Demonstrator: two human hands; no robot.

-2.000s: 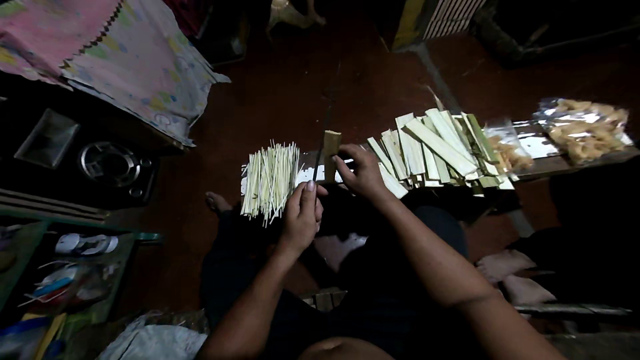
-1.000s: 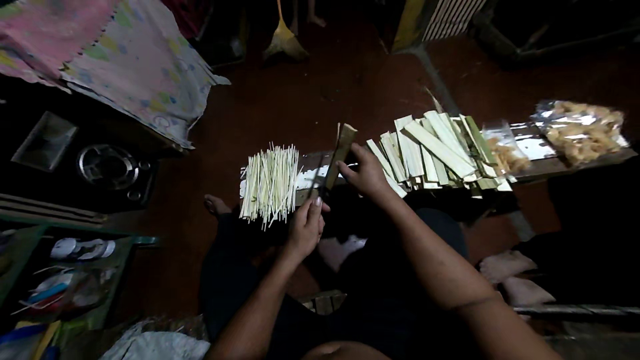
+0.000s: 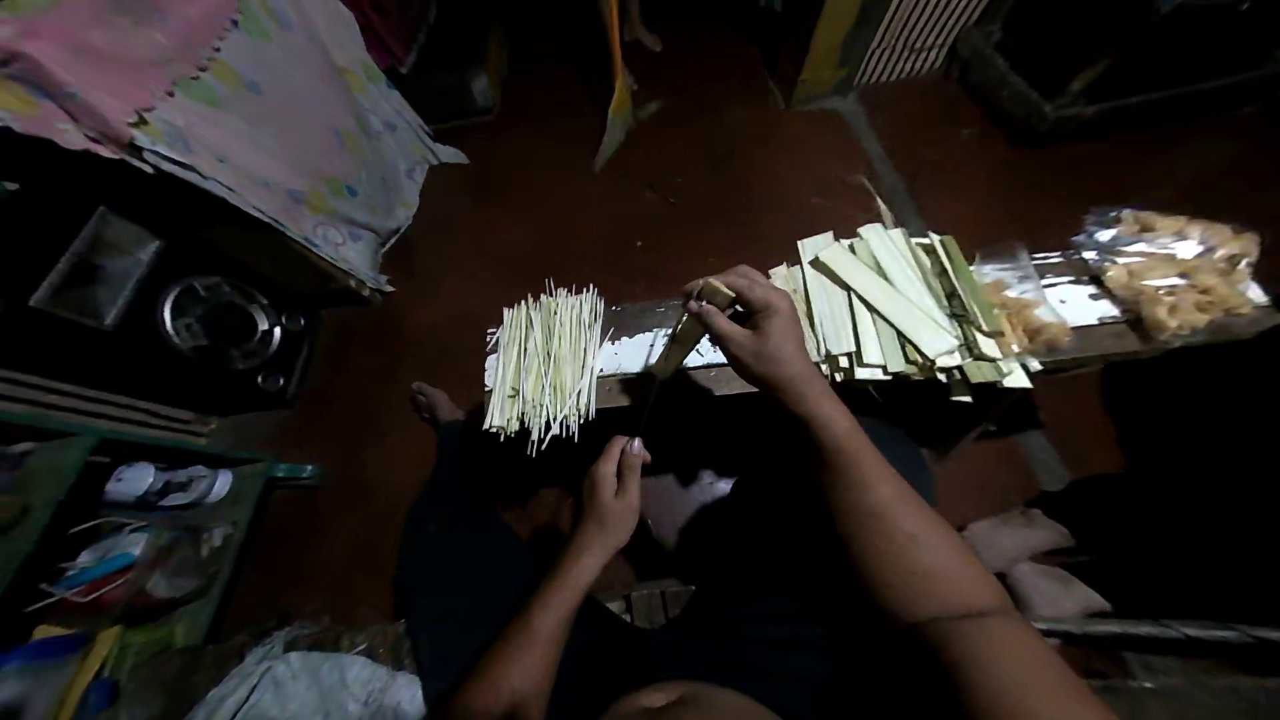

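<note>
In my right hand (image 3: 755, 325) is a strip of split plant stalk (image 3: 682, 338), tilted, its upper end between thumb and fingers. My left hand (image 3: 612, 495) is lower and to the left, fingers closed on the end of a thin dark thing that runs up towards the strip; its kind is too dark to tell. A bundle of thin pale sticks (image 3: 548, 365) lies at the left end of a narrow wooden bench (image 3: 625, 318). Right of my right hand, a pile of wide pale green strips (image 3: 885, 295) lies on the same bench.
Clear plastic bags of light brown snacks (image 3: 1175, 270) lie at the bench's right end. A stove (image 3: 222, 322) and a cloth-covered surface (image 3: 290, 130) are at the left, above a green shelf (image 3: 205, 590) with odds and ends. Another person's feet (image 3: 1030, 560) are at lower right.
My right hand has raised the strip and tilted it the other way, its top now to the right and towards me. My left hand has moved down, apart from the strip.
</note>
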